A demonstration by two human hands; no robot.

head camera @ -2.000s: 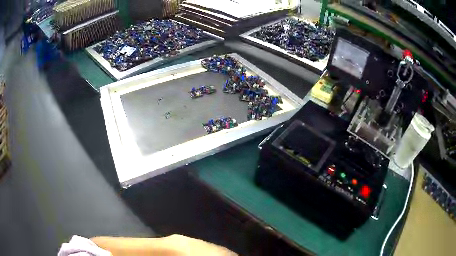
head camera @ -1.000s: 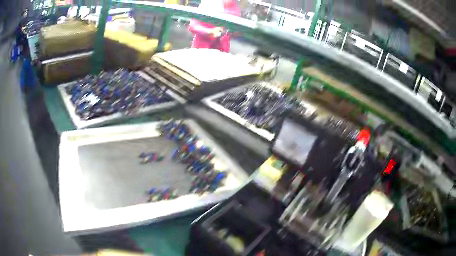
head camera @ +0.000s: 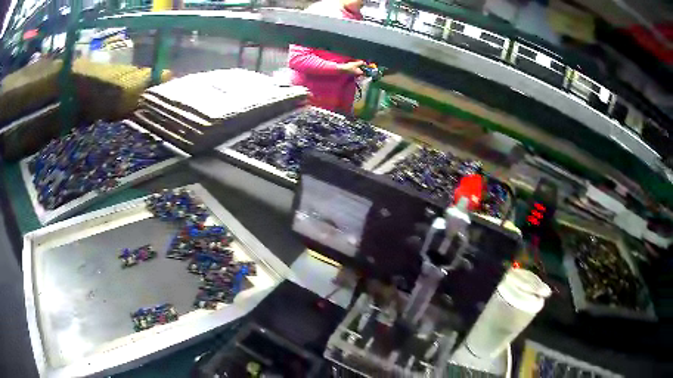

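The black test fixture (head camera: 258,325) stands in front of me, its lower part cut off by the bottom edge. Its upright back panel (head camera: 398,214) carries a white panel meter (head camera: 333,215). The toggle clamp's red grip (head camera: 468,190) points up above its metal linkage. The clear pressure plate (head camera: 384,343) is below the clamp. The white-rimmed tray (head camera: 254,255) at left holds loose circuit boards (head camera: 210,255), heaped along its right side, with two small groups apart on the grey floor. Neither of my hands is in view.
A white lidded cup (head camera: 508,314) stands right of the fixture, with a red-numeral display (head camera: 536,215) behind it. Bulk trays heaped with boards (head camera: 96,159) (head camera: 313,136) and stacked sheets (head camera: 221,96) are at the back. A person in pink (head camera: 325,70) stands beyond the green frame.
The view has swung up and to the right, so the tray and fixture sit further left and lower. The forearm seen earlier at the bottom edge is gone. The pink-clothed person shows more fully.
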